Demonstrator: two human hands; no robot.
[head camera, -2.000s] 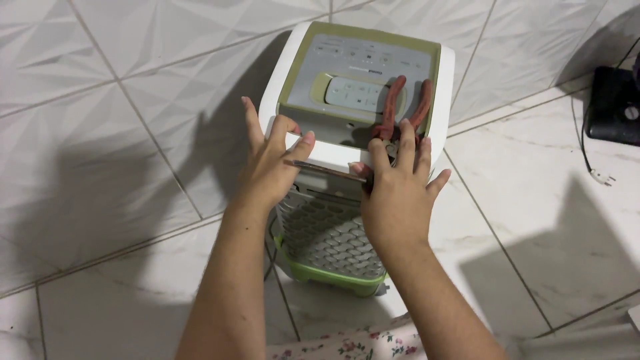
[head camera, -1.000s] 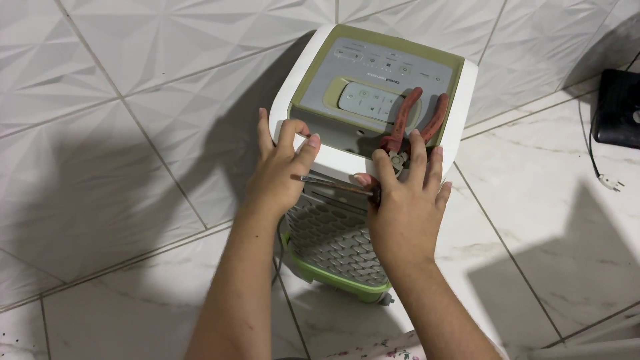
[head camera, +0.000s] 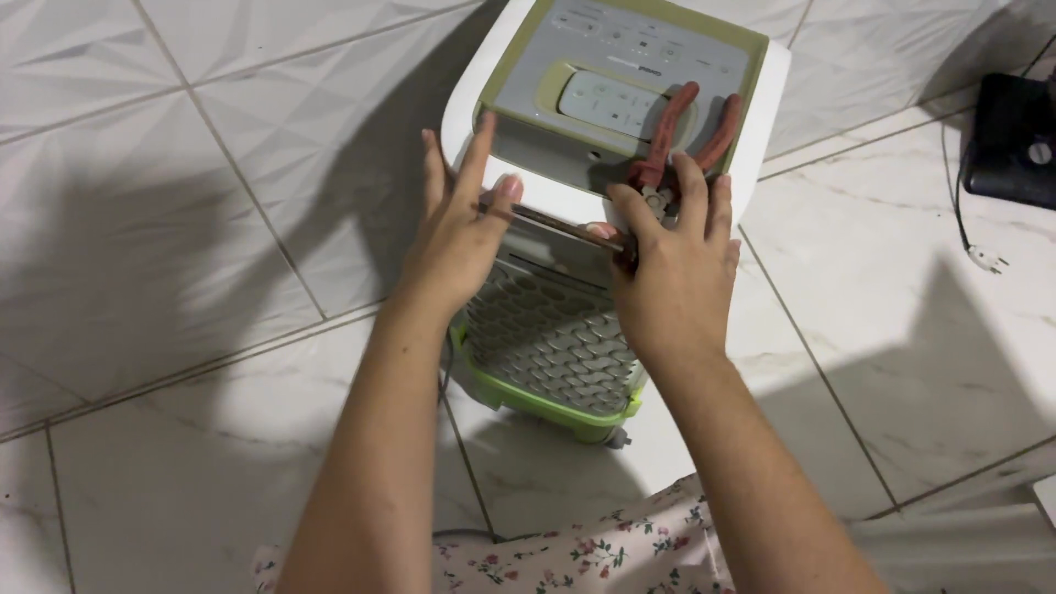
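Note:
A white, grey and green portable air cooler (head camera: 610, 202) stands upright in front of me. My left hand (head camera: 466, 219) rests at the front left corner of its top, thumb by the tip of a thin metal screwdriver shaft (head camera: 561, 224). The handle end of this tool is in my right hand (head camera: 681, 256), mostly hidden by the fingers. Red-handled pliers (head camera: 660, 157) lie on the control panel's right side, their jaws partly covered by my right fingers. A light remote control (head camera: 615, 103) sits in the recess of the panel.
A tiled wall (head camera: 272, 107) rises behind and left of the cooler. On the marbled floor tiles (head camera: 833, 330) at right are a black device (head camera: 1011, 144) and a cord with a white plug (head camera: 984, 259). Floral cloth (head camera: 594, 553) shows at the bottom.
The view has moved closer to the cooler. Both hands stay at its top front edge, the thin tool between them, and the pliers remain on the panel.

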